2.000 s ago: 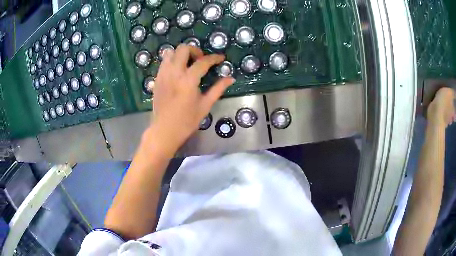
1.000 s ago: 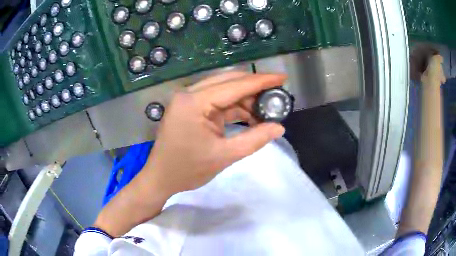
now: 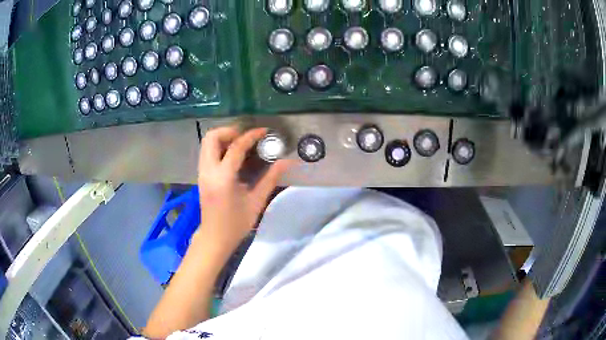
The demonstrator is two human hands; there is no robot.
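Note:
My left hand (image 3: 229, 169), bare, is over the left part of the steel edge rail (image 3: 136, 149). Its thumb and fingers are around a small round part (image 3: 271, 147) with a bright silver centre, at the rail surface. Another round part (image 3: 311, 148) lies just right of it. Several more dark-rimmed parts (image 3: 370, 138) lie further right on the rail. The blister tray (image 3: 372, 96) beyond holds rows of similar parts, with a gap in its nearest row. My right forearm (image 3: 521, 315) is blurred at the lower right; the hand itself is not visible.
A second filled tray (image 3: 206, 70) lies to the left on the green conveyor (image 3: 36, 86). A blue bin (image 3: 169, 239) is below the rail. A curved pale bar (image 3: 56, 229) is at lower left. A metal rail (image 3: 575, 242) and blurred dark machinery (image 3: 558, 119) are at right.
The view has shifted right. The part my left hand held in the air is now down at the rail, left of another part. My right hand has gone out of sight.

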